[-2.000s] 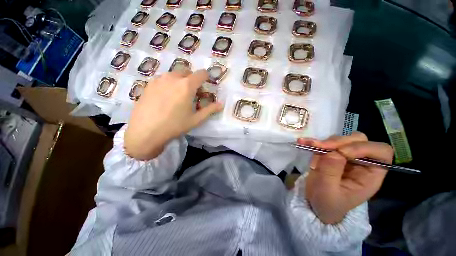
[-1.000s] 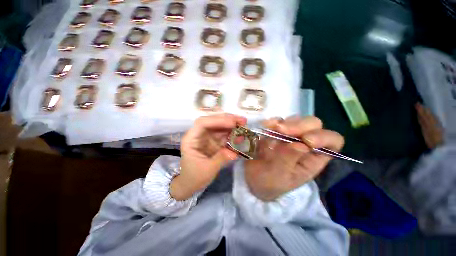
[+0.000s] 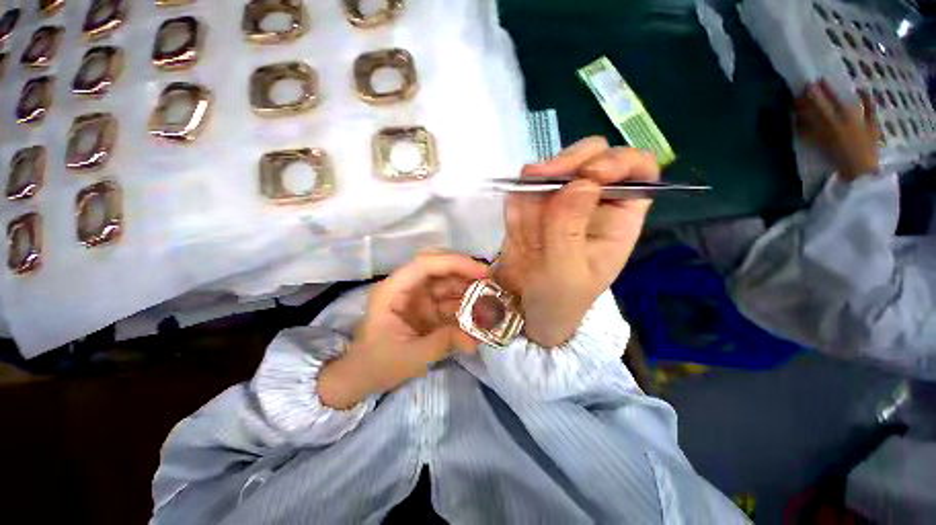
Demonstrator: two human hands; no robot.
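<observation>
My left hand (image 3: 416, 323) holds a rose-gold watch case (image 3: 490, 314) by its edge in the fingertips, above my lap. My right hand (image 3: 575, 220) holds thin grey tweezers (image 3: 626, 189) nearly level, above and to the right of the case. The tweezer tips point left over the edge of the white foam sheets (image 3: 380, 232) and do not touch the held case. Whether a small piece sits at the tips cannot be told. More rose-gold cases (image 3: 297, 175) lie in rows on the foam, with a gap in the front row.
A pale-blue adhesive sheet (image 3: 543, 134) lies beside the foam. A green-yellow strip (image 3: 626, 110) lies farther right on the dark green bench (image 3: 718, 164). A blue bin (image 3: 708, 308) stands at right. Another person's hand (image 3: 840, 128) is at a similar tray (image 3: 903, 103).
A case was picked from the front row by my left hand and brought above my lap. My right hand brought the tweezers to it, then moved them up and away. The view has shifted right.
</observation>
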